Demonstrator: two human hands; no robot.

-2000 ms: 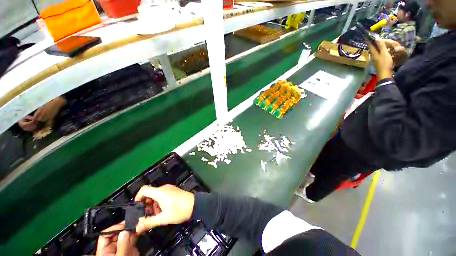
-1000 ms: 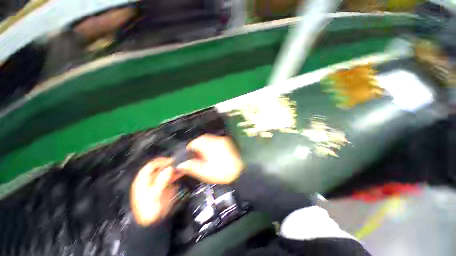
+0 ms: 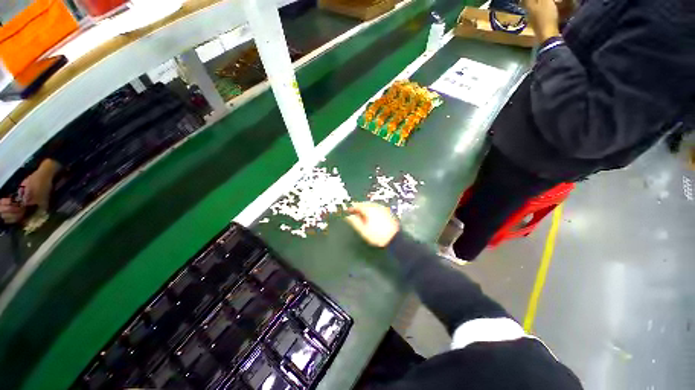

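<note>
My right hand (image 3: 375, 224) reaches over the bench at the right edge of a heap of small cream-white parts (image 3: 314, 198). Its fingertips are close together beside the heap; whether they pinch a part is too small to tell. A smaller heap of mixed white and darker bits (image 3: 395, 190) lies just beyond the hand. The glossy black blister tray (image 3: 228, 305) with rows of rectangular pockets lies at the lower left. My left hand is out of the picture, and no black housing is seen held.
Green-and-orange circuit boards (image 3: 399, 111) and a white paper sheet (image 3: 474, 81) lie farther along the bench. A cardboard box (image 3: 495, 29) is at the far end. A white post (image 3: 280, 84) rises beside the green channel (image 3: 152, 251). A person (image 3: 602, 84) is at the right, near a red stool (image 3: 531, 213).
My right hand has moved from over the tray out to the small parts. My left hand and the black piece held between both hands have gone from view. The view has shifted.
</note>
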